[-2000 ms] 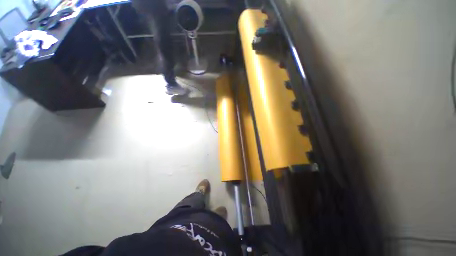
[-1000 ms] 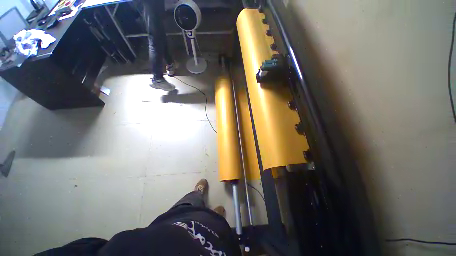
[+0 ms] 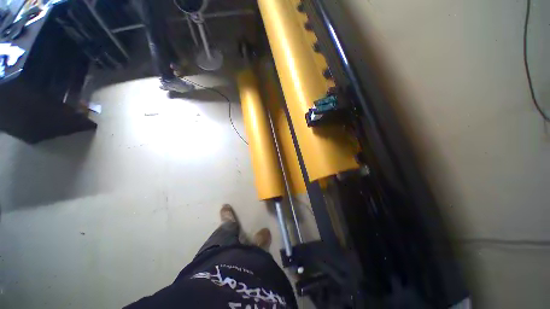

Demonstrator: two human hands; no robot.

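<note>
The yellow sheet (image 3: pixel 297 78) lies over the top of the long black machine (image 3: pixel 392 211), with small black pinch rollers along its right edge. A small dark carriage with a green part (image 3: pixel 325 107) sits over the sheet near its lower end. The yellow media roll (image 3: pixel 260 145) hangs low on the machine's left side, on a silver shaft (image 3: pixel 282 228). A thin silver bar runs beside the roll. Neither of my hands is in view; only my dark top, legs and shoes show at the bottom.
A dark desk (image 3: pixel 42 90) with white crumpled paper stands at the upper left. A person's leg and shoe (image 3: pixel 175 83) and a fan stand (image 3: pixel 209 59) are at the top. A thin cable (image 3: pixel 230 111) runs on the floor towards the roll. A wall is at the right.
The view has shifted, so machine, desk and fan sit higher and further left. The carriage has moved along the sheet towards its near end. The other person's legs have stepped slightly.
</note>
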